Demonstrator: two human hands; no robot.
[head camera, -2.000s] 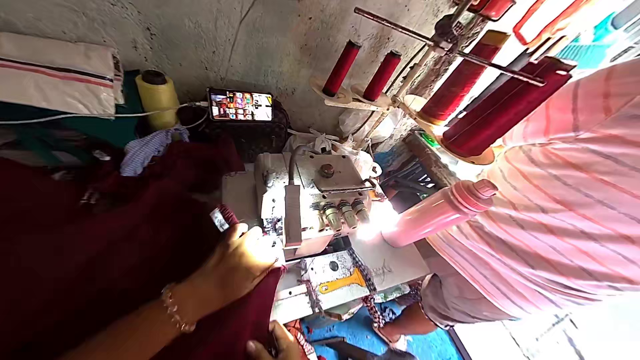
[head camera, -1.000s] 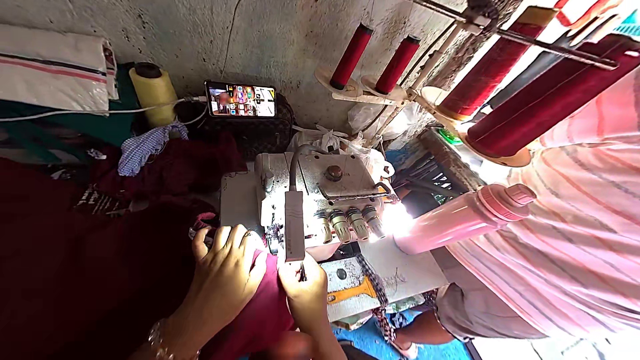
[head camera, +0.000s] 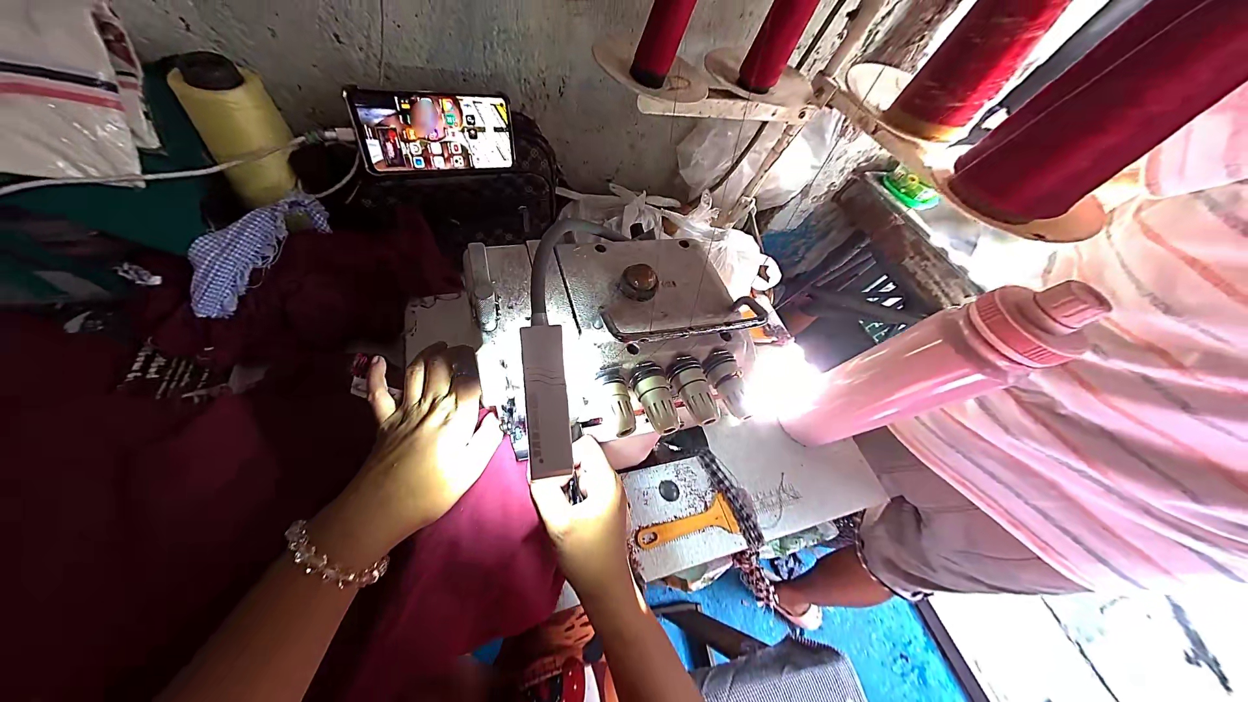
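An overlock sewing machine (head camera: 673, 283) stands at the centre, with a lamp (head camera: 548, 400) on a bent neck over its front. My left hand (head camera: 424, 444) lies spread, palm down, on maroon cloth (head camera: 468, 575) just left of the needle area. My right hand (head camera: 590, 512) is right of it, below the lamp, with thumb and fingers at the cloth's edge; the lamp partly hides the fingertips. The cloth runs from the machine toward me and over the left side. The needle and presser foot are lost in glare.
Thread cones (head camera: 1102, 107) stand on a rack at upper right. A pink bottle (head camera: 936, 361) leans on the right of the table, near a person in a striped shirt (head camera: 1150, 409). An orange-handled tool (head camera: 687, 522) lies nearby. Behind are a lit phone (head camera: 429, 132) and a yellow cone (head camera: 234, 127).
Two seconds ago my right hand was lower, near the front edge; it has moved up to the machine beneath the lamp. My left hand has flattened on the cloth. The view has shifted somewhat.
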